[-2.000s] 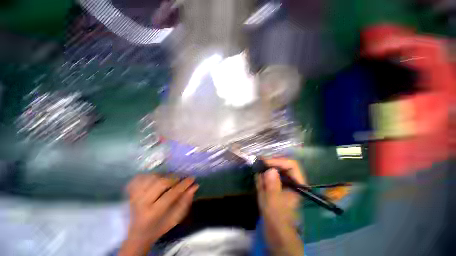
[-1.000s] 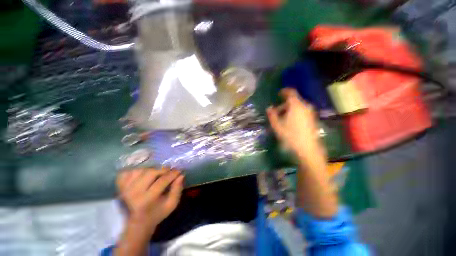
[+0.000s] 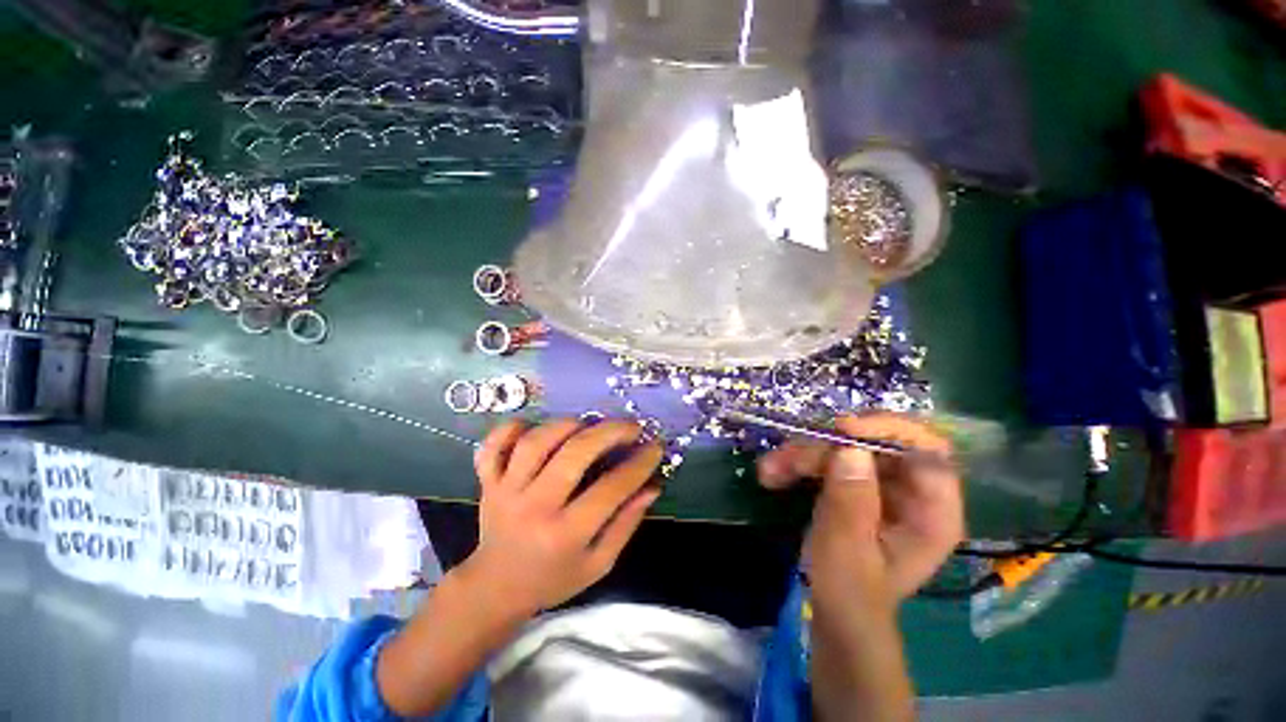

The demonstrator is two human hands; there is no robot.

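My left hand (image 3: 564,508) rests at the bench's front edge, fingers bent. A faint hoop shows by its fingertips, but I cannot tell if it is gripped. A thin pale solder wire (image 3: 332,399) runs from the left to this hand. My right hand (image 3: 886,515) holds slim metal tweezers (image 3: 811,427), tips pointing left over a heap of tiny silvery and dark components (image 3: 818,388) on the purple-blue mat (image 3: 571,378). Several ring parts (image 3: 492,337) stand in a short column left of the cloudy hood (image 3: 691,212), some with reddish bits.
A pile of ring parts (image 3: 233,247) lies far left, near a grey metal block (image 3: 64,370). A round tub (image 3: 882,219) stands right of the hood. A dark blue box (image 3: 1097,310), red trays (image 3: 1224,487) and black cables are at right. Printed sheets (image 3: 226,533) hang front left.
The right hand held the black-handled soldering iron, then was empty beside the blue box, and now holds tweezers over the component heap. The left hand's fingers now reach farther onto the mat. The view has shifted.
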